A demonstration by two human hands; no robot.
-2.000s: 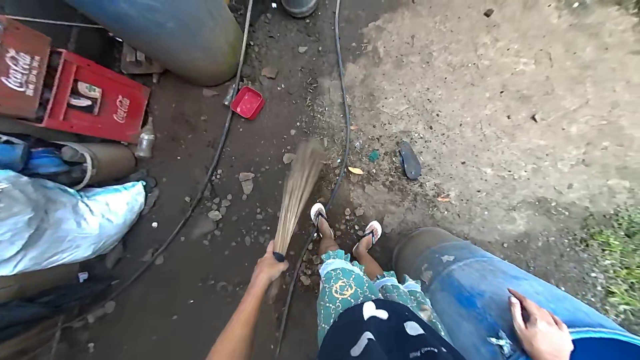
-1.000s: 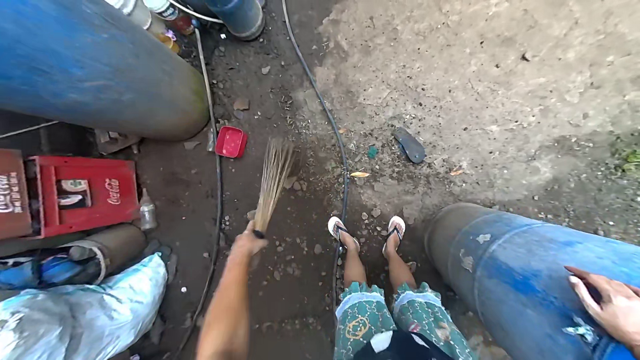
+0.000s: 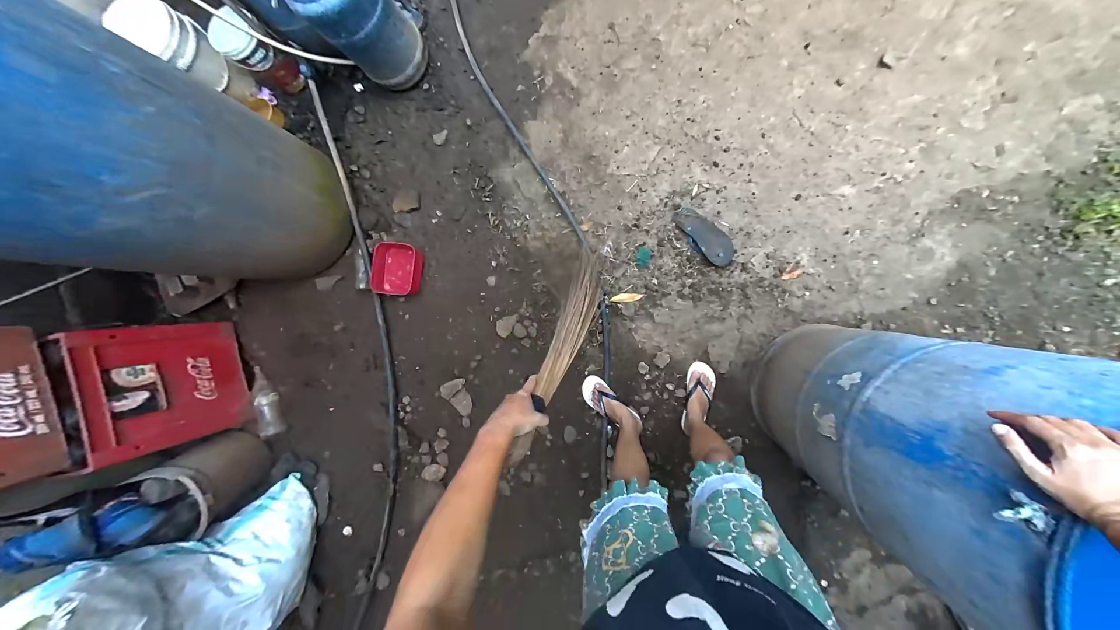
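My left hand (image 3: 516, 413) is closed round the bound handle end of a stick broom (image 3: 570, 328), whose bristle tips reach the ground beside a black hose (image 3: 549, 182). My right hand (image 3: 1063, 459) rests on the side of a blue plastic drum (image 3: 932, 411), fingers spread, holding nothing. Just right of the bristles lie a yellow leaf (image 3: 626, 298) and a small green scrap (image 3: 644, 256). A dark flip-flop sole (image 3: 705, 237) lies further right on the dirt.
A red plastic tub (image 3: 396, 269) sits by a second hose (image 3: 390, 385). At the left stand a big blue drum (image 3: 175, 166), a red crate (image 3: 157, 389), a glass bottle (image 3: 267, 404) and a plastic sack (image 3: 236, 560). Loose stones (image 3: 457, 397) dot the ground.
The broom's bristles have swung right, from near the stones to the hose and leaf. My left hand stays closed on it. My right hand remains on the drum.
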